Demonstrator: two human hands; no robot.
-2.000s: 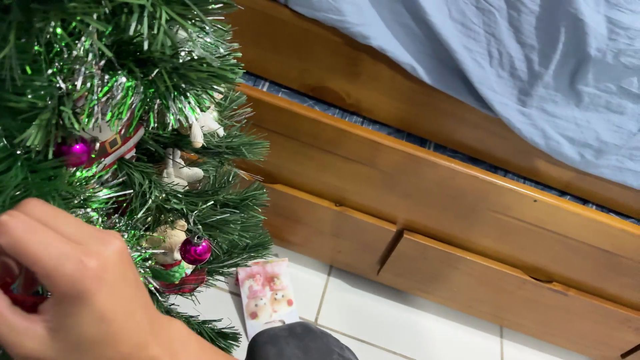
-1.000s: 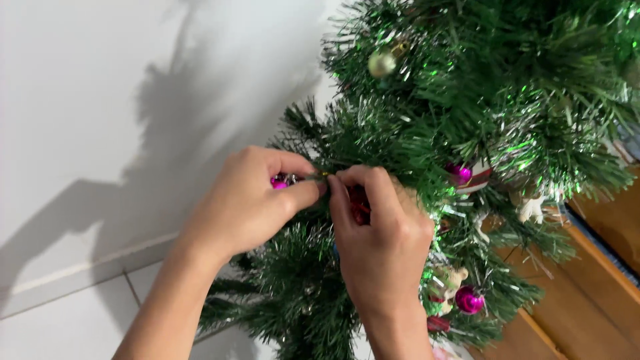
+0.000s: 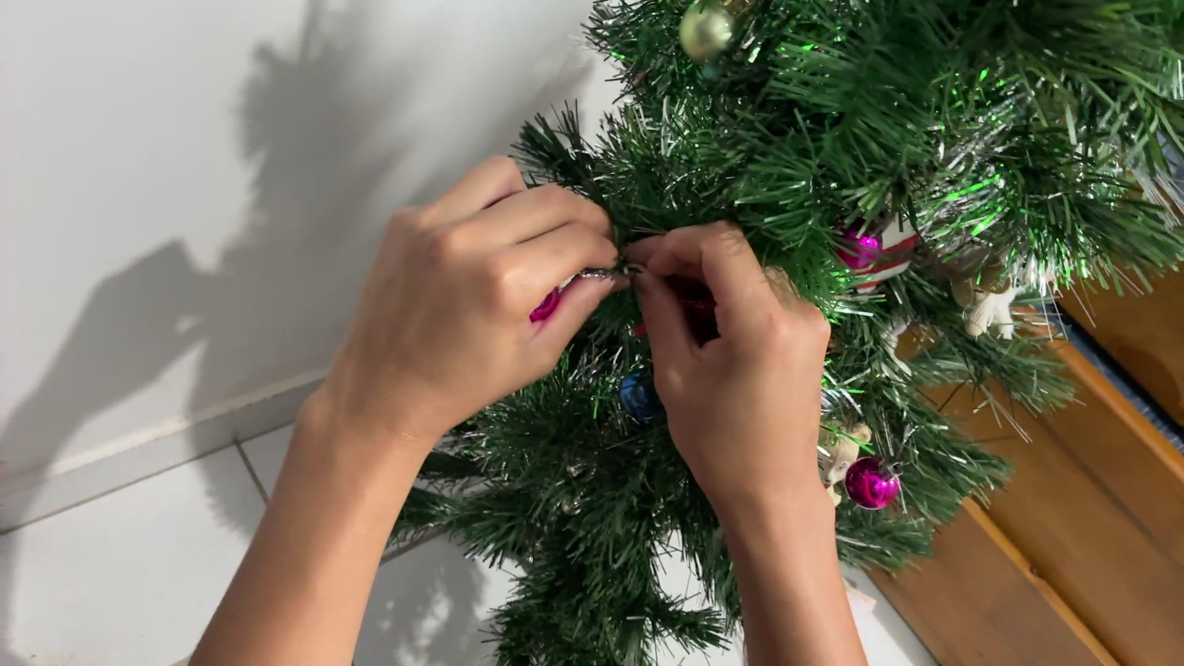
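My left hand (image 3: 490,296) is closed around a magenta bauble (image 3: 546,305), of which only a small part shows between the fingers. Its fingertips meet those of my right hand (image 3: 740,342) at a small loop or hook by a branch tip. Under my right hand's curled fingers shows a shiny red ornament (image 3: 696,305), mostly hidden; whether it is held or hangs on the tree, I cannot tell. Both hands are at the left side of a green artificial Christmas tree (image 3: 832,139). A blue bauble (image 3: 640,395) hangs just below the fingers.
A pale gold bauble (image 3: 707,31) hangs higher up. Magenta baubles (image 3: 872,482) and small figures (image 3: 990,310) hang on the right. A white wall (image 3: 120,120) stands at the left above white floor tiles (image 3: 111,564). A wooden drawer front (image 3: 1045,527) is close on the right.
The view has swung left from the wooden bed and drawers to the wall side of the tree. Since one second ago, my left hand's fingers have curled further over the magenta bauble.
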